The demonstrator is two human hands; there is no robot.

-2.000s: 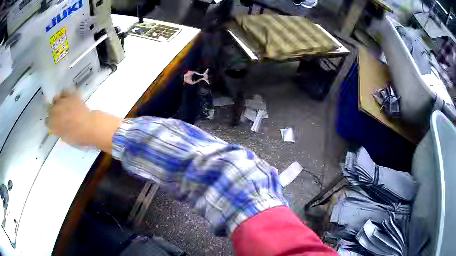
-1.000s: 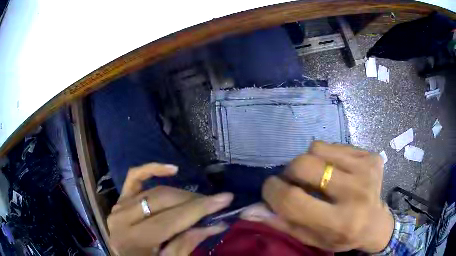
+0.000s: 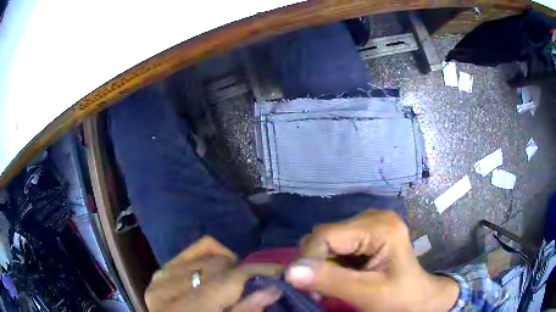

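Note:
My left hand (image 3: 198, 283) and my right hand (image 3: 372, 265) are close together at the bottom of the view. Between them they hold a dark navy cloth piece (image 3: 289, 295), pinched by the fingers and partly cut off by the lower edge. Something small and yellow shows at my right fingers, too hidden to name. A panel stack (image 3: 341, 149), pale grey-blue with frayed edges and dark stitch lines, lies wrong side up on my lap beyond the hands.
The white table (image 3: 122, 42) with its wooden edge curves across the top left. Dark pieces (image 3: 39, 201) lie at the far left. Paper scraps (image 3: 452, 194) are on the speckled floor at right. Grey bundles (image 3: 529, 283) show at the lower right.
My right hand has left the machine area and come to my lap beside my left hand. Over the last second the dark cloth has come into view between my fingers.

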